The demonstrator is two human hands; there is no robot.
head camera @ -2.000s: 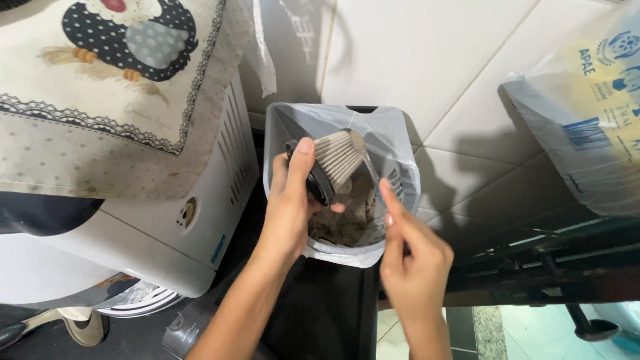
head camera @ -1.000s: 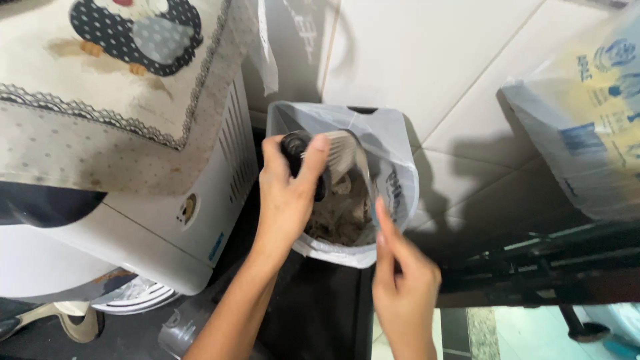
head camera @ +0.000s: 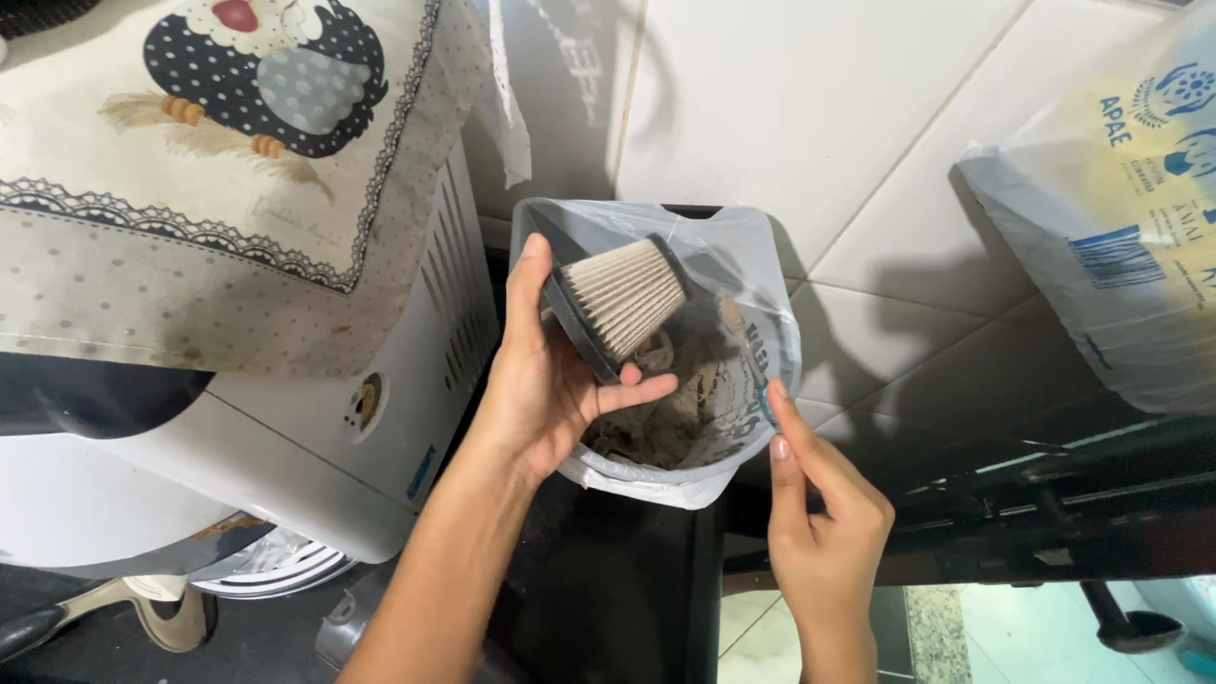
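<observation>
My left hand [head camera: 551, 380] holds a pleated cone-shaped filter [head camera: 627, 296] by its wide black rim, tilted over a bin [head camera: 760, 242] lined with a thin plastic bag. Between the thumb and forefinger of my right hand [head camera: 822, 503] is the blue end of a slim brush-like tool [head camera: 750, 356]. Its pale, blurred tip points up inside the bin, to the right of the filter and apart from it. Grey dust and debris [head camera: 655, 427] lie at the bottom of the bin.
A white vented appliance [head camera: 380, 456] under a hen-print cloth [head camera: 218, 237] stands at left. White wall tiles [head camera: 760, 114] rise behind the bin. A printed plastic bag [head camera: 1121, 247] hangs at right. A clear plastic part [head camera: 356, 622] lies on the dark surface below, near a striped plate [head camera: 285, 570].
My left hand has turned the filter, so its pleated side now shows more plainly. The tool in my right hand was close against the filter and is now apart from it.
</observation>
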